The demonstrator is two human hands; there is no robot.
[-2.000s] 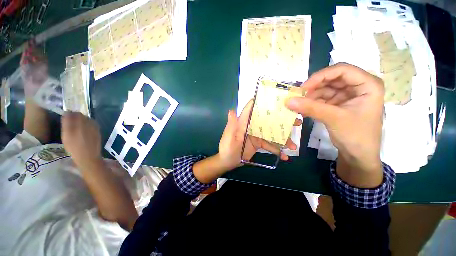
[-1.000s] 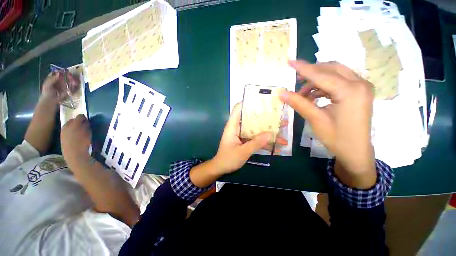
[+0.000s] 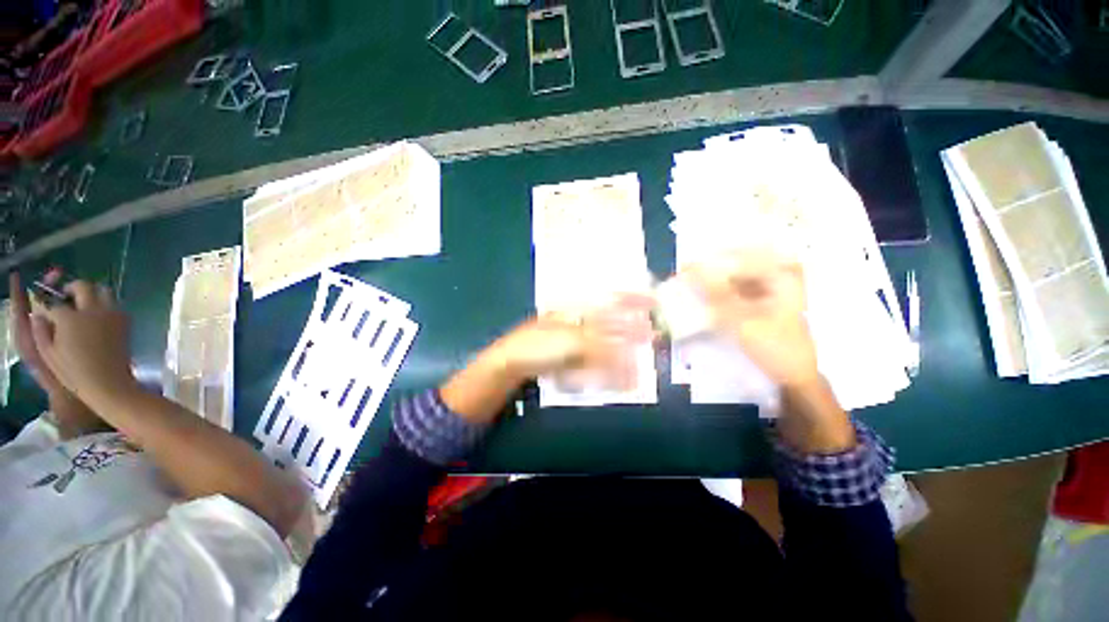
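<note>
My left hand (image 3: 566, 346) is blurred over the lower part of the adhesive sheet (image 3: 589, 237); what it holds cannot be made out. My right hand (image 3: 760, 318) is blurred over the left side of the white stack of used carrier sheets (image 3: 839, 334). A whitish, blurred scrap (image 3: 684, 306) shows at its fingertips, between the two hands. The frame that my left hand held earlier cannot be made out.
Phone frames (image 3: 550, 51) lie on the belt beyond the metal rail (image 3: 487, 140). A black slab (image 3: 882, 176) and a fresh sheet stack (image 3: 1034, 255) are right. Another sheet stack (image 3: 347, 213), an emptied sheet (image 3: 335, 377) and a coworker's hands (image 3: 76, 334) are left.
The view has tilted up, showing more belt and the right sheet stack. My right hand has moved off the adhesive-covered frame with a whitish scrap. The coworker's hands have moved left.
</note>
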